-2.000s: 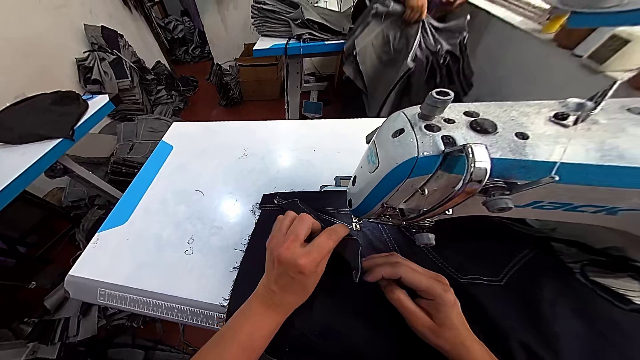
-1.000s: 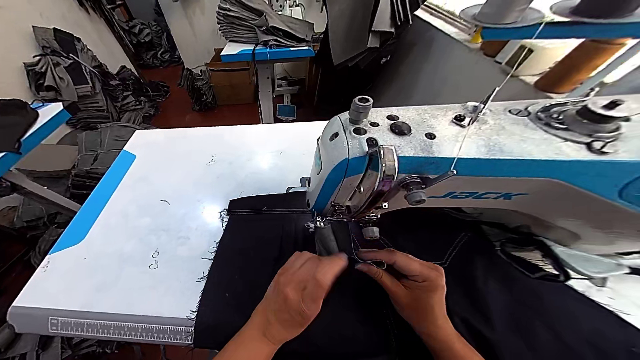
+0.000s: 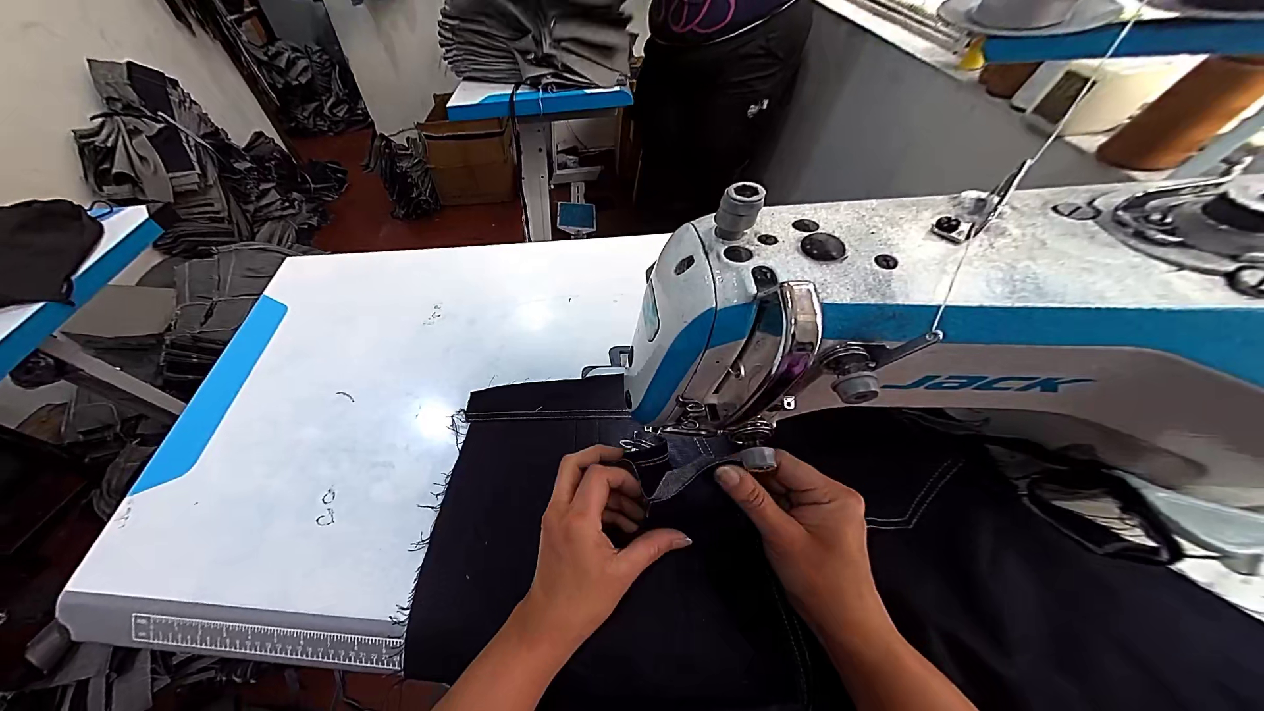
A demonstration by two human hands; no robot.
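Note:
Dark denim fabric [image 3: 553,553] with pale stitching lies across the white table and under the head of a Jack sewing machine [image 3: 731,336]. Just below the needle area, my left hand [image 3: 592,533] has its fingers curled at a narrow folded denim strip [image 3: 681,479], its thumb apart and pointing right. My right hand [image 3: 810,523] pinches the strip's right part between thumb and fingers, close to the grey round knob by the presser foot. The needle and the foot are mostly hidden.
The white table [image 3: 395,415] has a printed ruler on its front edge. Beyond it are a second table [image 3: 543,99] with stacked grey fabric, a cardboard box [image 3: 469,158] and a standing person [image 3: 721,89]. Fabric piles [image 3: 197,148] lie on the left; thread cones stand top right.
My hands have moved apart from where they met a second ago, and a folded strip now shows between them. The standing person's torso has come into view behind. The view has shifted.

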